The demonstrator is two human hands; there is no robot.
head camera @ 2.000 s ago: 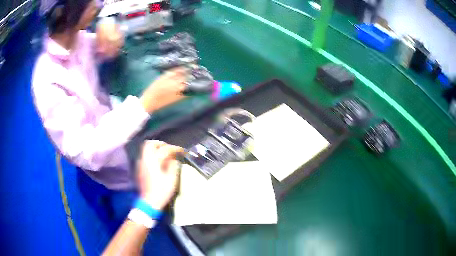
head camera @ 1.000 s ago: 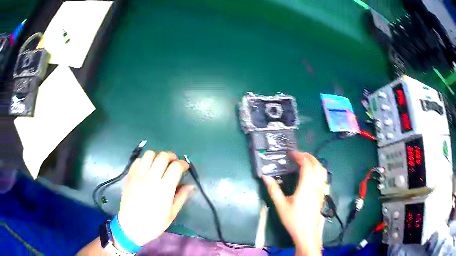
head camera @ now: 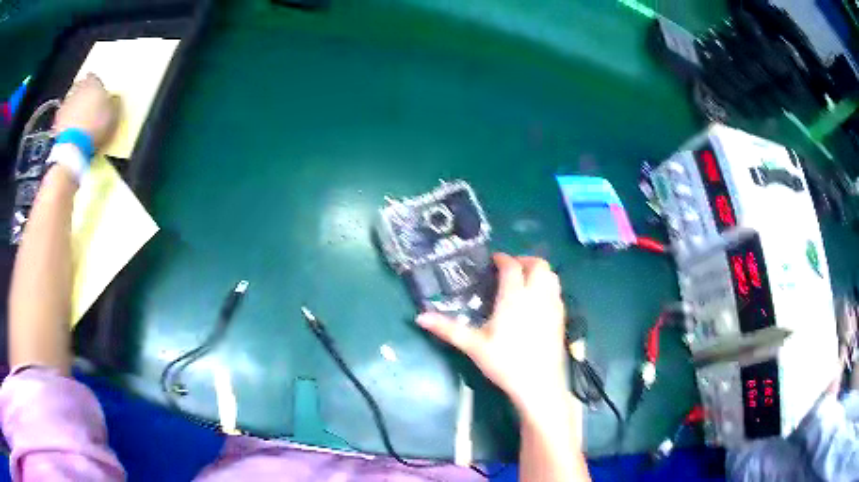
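An opened trail camera (head camera: pixel 441 231) with a hexagonal lens ring stands out in the middle of the green bench, tilted to the left. My right hand (head camera: pixel 513 325) grips its dark lower half, thumb on the near left and fingers on the right side. My left hand (head camera: pixel 89 113), with a blue wristband, is at the far left over a pale paper sheet (head camera: pixel 141 80) in the black tray (head camera: pixel 174 122). Its fingertips are blurred, so I cannot tell whether it holds anything. Another camera unit (head camera: pixel 36 151) lies in the tray, partly hidden by my left arm.
Two black cables (head camera: pixel 353 377) (head camera: pixel 221 320) lie near the front edge. A blue printed card (head camera: pixel 595 209) lies right of the camera. Stacked power supplies (head camera: pixel 744 273) with red digits and leads (head camera: pixel 652 348) stand at the right. A grey sleeve (head camera: pixel 801 447) shows at lower right.
My left hand has moved from the cables at the front to the tray at the far left. The camera has shifted left and tilted, with my right hand around its lower half.
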